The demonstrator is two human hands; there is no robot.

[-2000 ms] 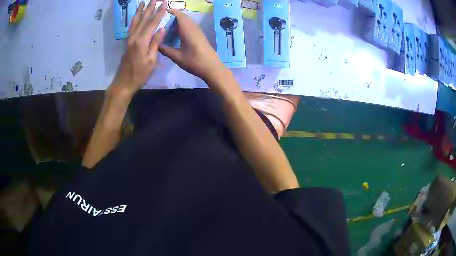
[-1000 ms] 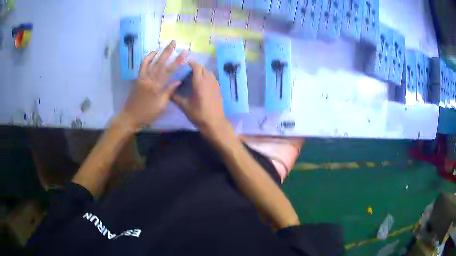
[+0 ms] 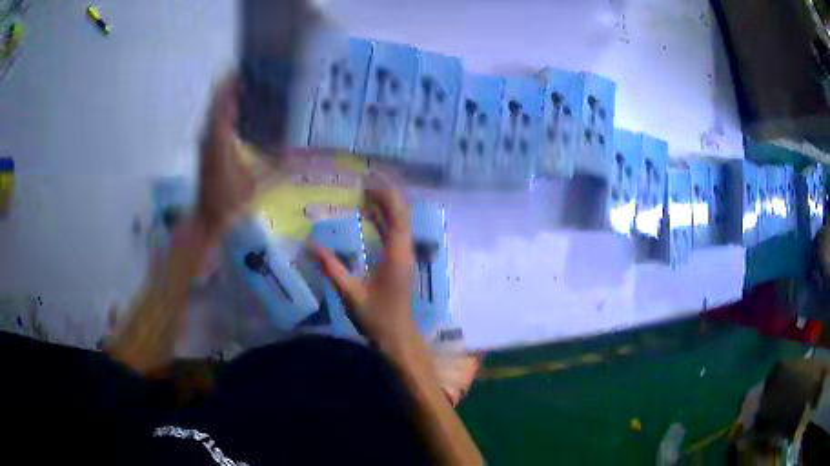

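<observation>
Several light blue retail boxes with dark earphone pictures lie on the white table. One box (image 3: 270, 280) lies tilted between my hands. Another box (image 3: 430, 273) lies upright in view to the right. My left hand (image 3: 221, 168) is blurred, beside the dark end of a box row; whether it grips anything is unclear. My right hand (image 3: 378, 278) has thumb and fingers apart over a partly hidden blue box. A yellow label sheet (image 3: 296, 207) lies beyond the near boxes.
A long row of blue boxes (image 3: 387, 100) crosses the table and continues right. A thin yellow and black pen-like object (image 3: 97, 18) lies at the far left. A yellow and blue object (image 3: 5, 182) is at the left edge. Cartons (image 3: 787, 400) stand on the green floor.
The view has shifted, showing more of the far table. My hands have moved apart; my left hand has gone up and left to the row's end. A blue box now lies tilted between them.
</observation>
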